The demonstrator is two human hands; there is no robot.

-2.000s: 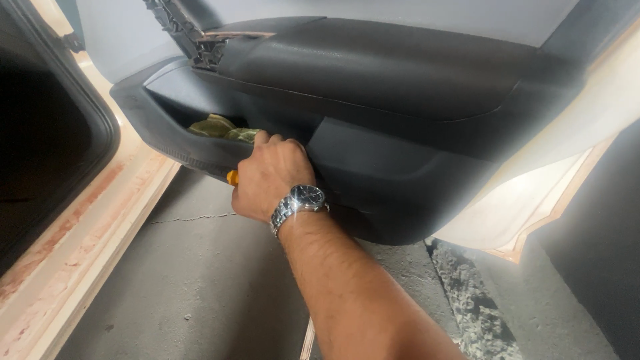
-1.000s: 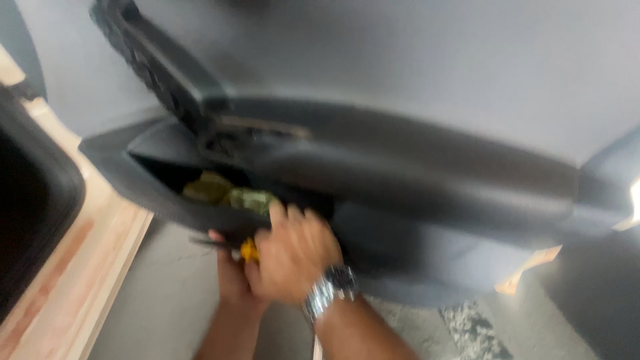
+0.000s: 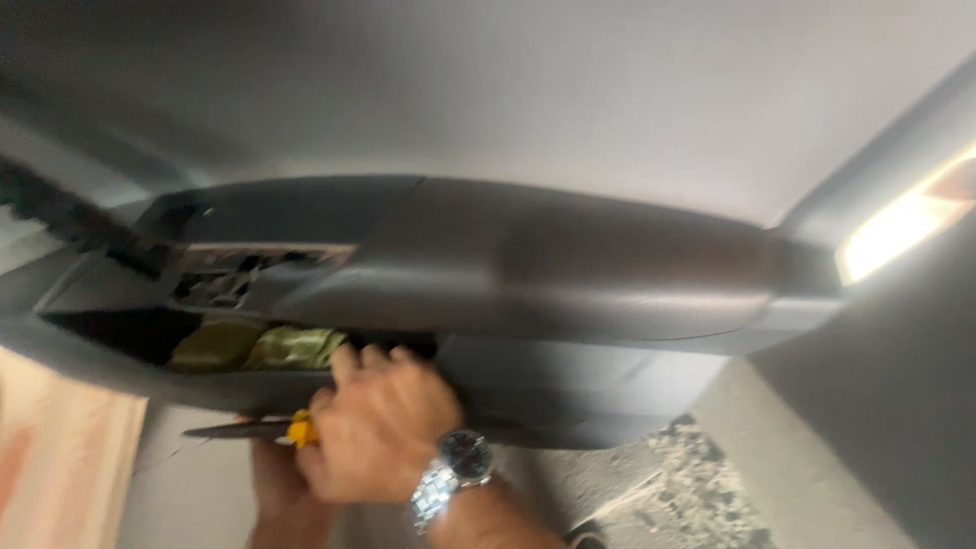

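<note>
My right hand (image 3: 385,423), with a metal-band watch (image 3: 457,465) on its wrist, is at the map pocket of a dark car door panel (image 3: 579,267). Its fingertips are over the pocket edge, beside a crumpled green packet (image 3: 293,348) that lies inside. Between its thumb and palm it holds a yellow-handled tool (image 3: 302,429). A thin dark pointed piece reaches left from the yellow part; whether the two are one tool is unclear from the blur. My left hand (image 3: 278,465) is below the pocket, behind that piece and partly covered by my right hand; its fingers are mostly hidden.
An opening with bare inner parts (image 3: 221,278) shows in the armrest. A dark strip-like part (image 3: 72,217) stands up at its left. The pale door sill (image 3: 61,442) is at lower left, with concrete floor (image 3: 191,480) below the door.
My left hand has come into view below the pocket, beside my right hand. The dark pointed piece now shows left of the yellow part. The view has moved closer to the door.
</note>
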